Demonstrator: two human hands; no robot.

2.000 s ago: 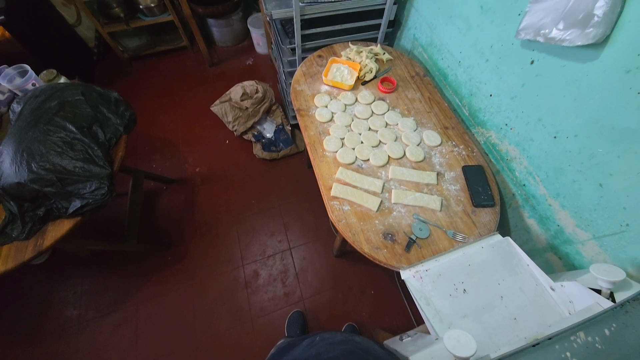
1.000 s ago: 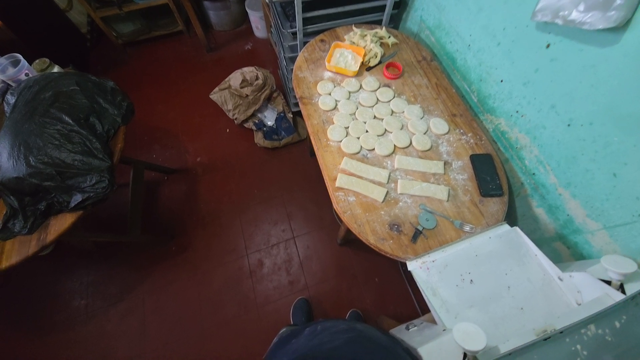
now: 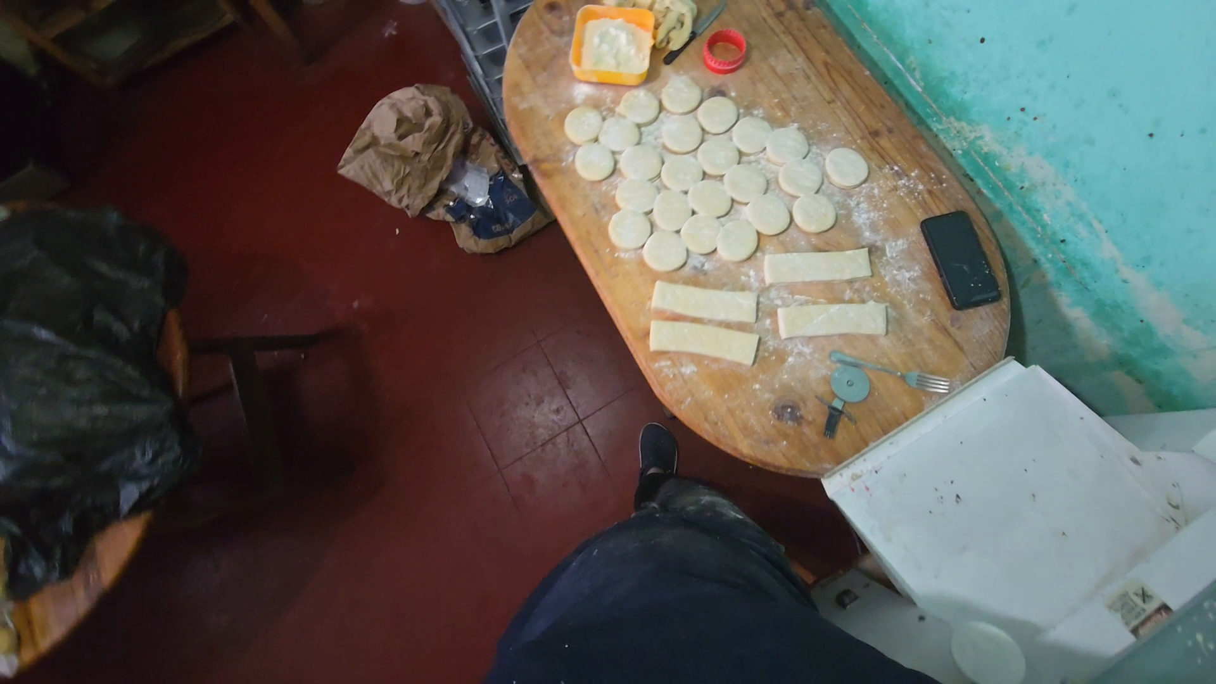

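Neither my left hand nor my right hand shows in the head view. On the floured wooden table [image 3: 589, 237] lie several round dough discs [image 3: 709, 198], close together. Nearer to me are several flat dough strips [image 3: 704, 342]. A pizza cutter wheel [image 3: 849, 384] and a metal fork [image 3: 891, 370] rest near the table's close end. At the far end stands an orange container of flour [image 3: 613, 44], with dough scraps [image 3: 673, 21], a knife [image 3: 694, 34] and a red ring cutter [image 3: 725, 51] beside it. A black phone [image 3: 960, 260] lies by the right edge.
A white metal surface [image 3: 1007, 494] adjoins the table's near right end, beside a turquoise wall [image 3: 1073, 114]. A crumpled paper sack [image 3: 418, 152] lies on the red floor near a metal rack [image 3: 480, 57]. Black plastic [image 3: 85, 380] covers a second table at left.
The view has moved closer to the table, and more of my dark clothing shows at the bottom. The dough and tools keep their places on the table.
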